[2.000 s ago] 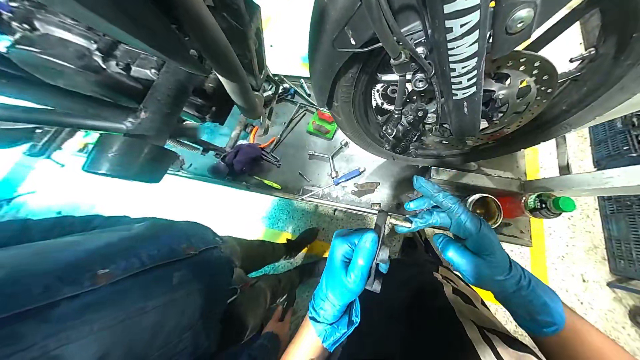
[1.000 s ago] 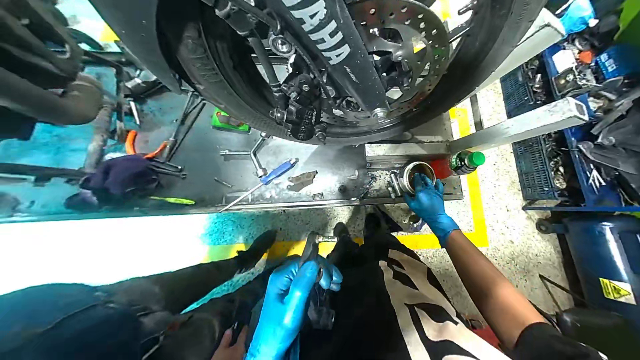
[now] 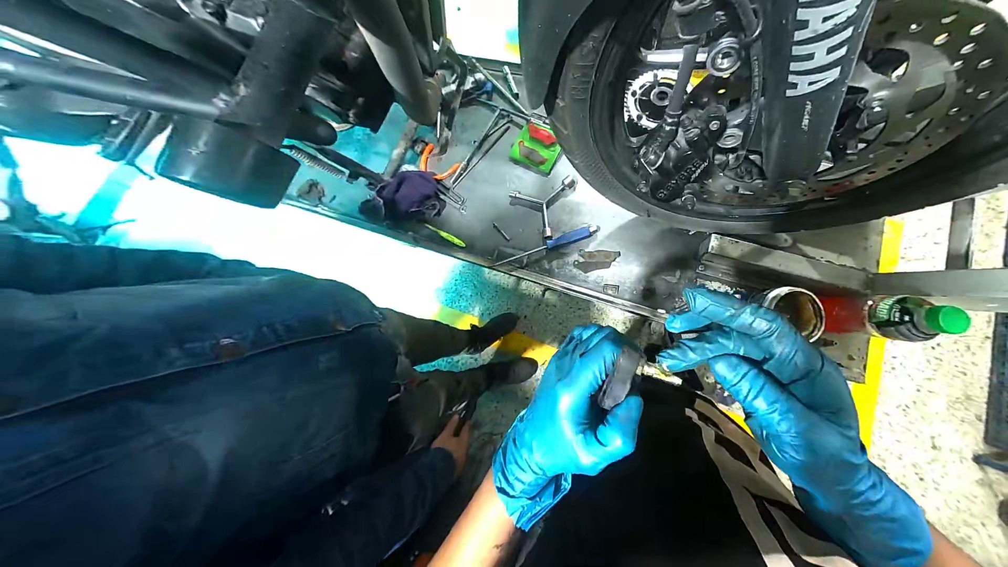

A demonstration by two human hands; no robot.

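My left hand (image 3: 579,405), in a blue glove, is closed around a dark metal part (image 3: 621,378) low in the middle of the view. Just right of it, my right hand (image 3: 768,366), gloved too, has its fingers extended toward the part; whether its fingertips pinch something small cannot be told. Past my right fingers stands an open can (image 3: 795,311). A brake pad (image 3: 597,260) lies on the metal platform, beside a blue-handled screwdriver (image 3: 571,236) and a Y-shaped socket wrench (image 3: 546,206).
Above the platform is a motorcycle wheel (image 3: 587,118) with its brake caliper (image 3: 677,157) and disc. A green-capped bottle (image 3: 909,317) lies at the right. A purple cloth (image 3: 409,195) and a green-red box (image 3: 536,147) are farther left. A person in jeans (image 3: 197,354) stands close on the left.
My right hand has moved from the open can back beside my left hand. The left hand still holds the dark part. The view has shifted left.
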